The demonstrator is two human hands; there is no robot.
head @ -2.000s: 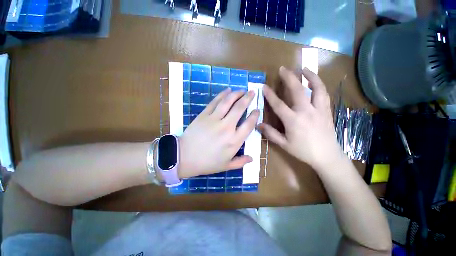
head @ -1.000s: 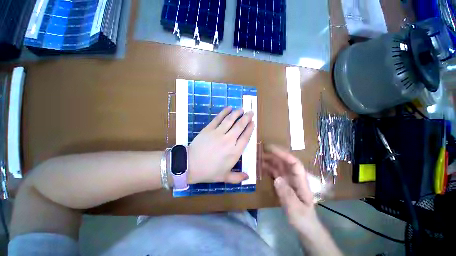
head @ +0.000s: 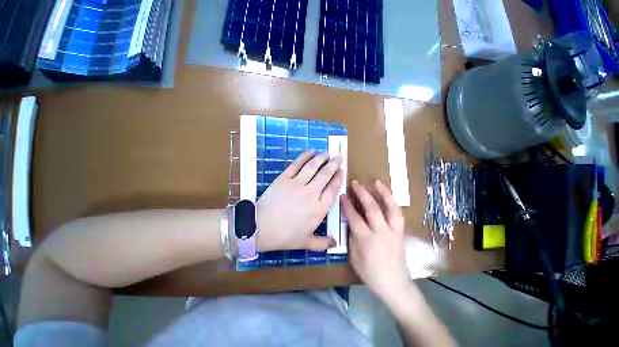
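A blue solar cell panel [head: 274, 135] lies flat on the brown tabletop in front of me. A white strip [head: 248, 152] runs along its left side and another white strip [head: 336, 234] along its right side. Thin wire ends stick out past the panel's left edge. My left hand [head: 296, 203] lies flat on the panel, fingers spread, fingertips on the right white strip; it grips nothing. My right hand [head: 375, 234] is at the panel's right edge, palm down, fingertips beside the strip; I cannot tell whether it holds a wire, as the hand hides what is under it.
A loose white strip [head: 396, 152] and cut ribbon pieces [head: 448, 202] lie at the right. A grey round container [head: 485, 108], soldering iron [head: 519, 196] and yellow-red pliers [head: 593, 230] are further right. Waiting cell stacks [head: 349, 41] and a panel stack [head: 98, 41] stand at the back.
My right hand first drew back towards me from the upper right of the panel, then came in against its lower right edge. My left hand stays pressed on the panel. The view has shifted.
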